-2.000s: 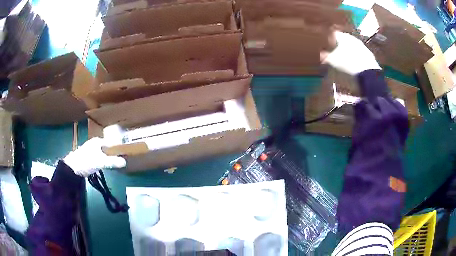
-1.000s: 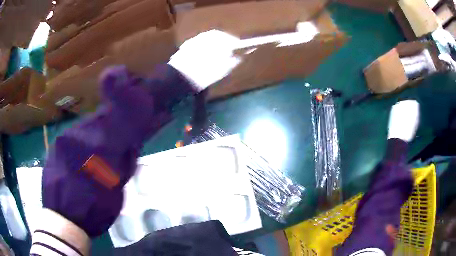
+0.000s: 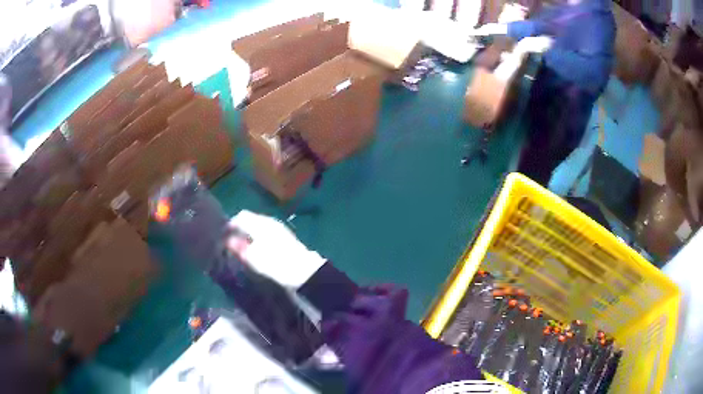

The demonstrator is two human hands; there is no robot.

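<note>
My right hand (image 3: 277,248), in a white knit glove, reaches in from the lower right. It is closed on a blurred bundle of bagged black parts (image 3: 204,231) with an orange tip at the far end, held over the green table. The white moulded tray (image 3: 223,362) lies below it at the bottom edge, partly cut off, its hollows facing up. The yellow basket (image 3: 505,219) at the lower right holds many more bagged black parts (image 3: 532,342) with orange tips. My left hand is not in view.
Brown open cartons (image 3: 181,138) stand in rows at left. Two more cartons (image 3: 339,115) stand at centre, the nearer with a dark cord over its side. A person in blue (image 3: 574,54) stands at the upper right beside a carton (image 3: 489,92).
The view has swung right, bringing the full basket in. My right hand has moved from beside the basket leftward and now holds a bundle. My left hand has left the picture.
</note>
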